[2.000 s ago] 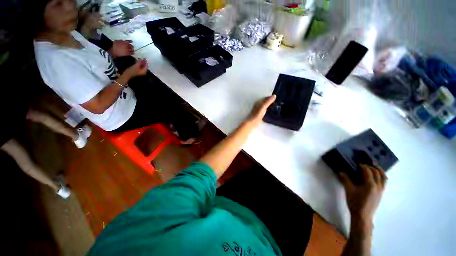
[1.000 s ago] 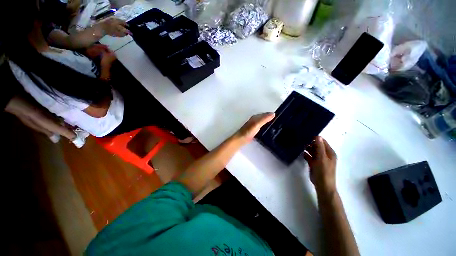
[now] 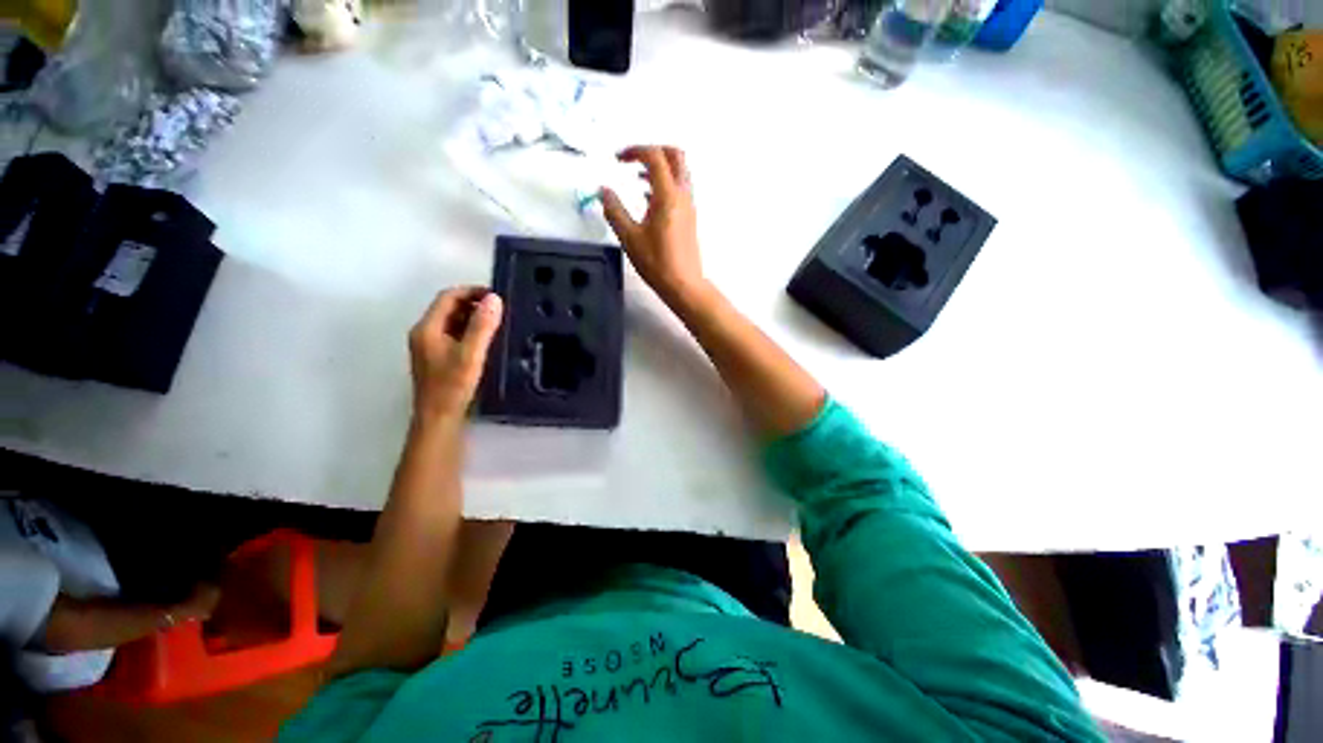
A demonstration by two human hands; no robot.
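A black insert tray (image 3: 557,337) lies on the white table in front of me, with small upper slots and a larger lower recess that look empty. My left hand (image 3: 456,349) holds its left edge, thumb on top. My right hand (image 3: 657,218) is raised past the tray's upper right corner, fingers apart, with nothing visible in it. Small white pieces (image 3: 534,113) lie loosely beyond the tray, and a tiny blue-green bit is near my right fingertips. A thicker tray stack (image 3: 895,259) stands at the right.
Filled black trays (image 3: 128,276) with white slips are at the left edge. Silver packets (image 3: 171,134), a smartphone (image 3: 601,32) and a bottle (image 3: 895,44) are at the back. A blue basket (image 3: 1238,90) is at far right, an orange-red stool (image 3: 276,610) below left, beside a person's arm.
The view has swung right. The tray, tilted between both hands before, now lies flat with only my left hand on it. My right hand has let go and moved beyond it toward the white pieces.
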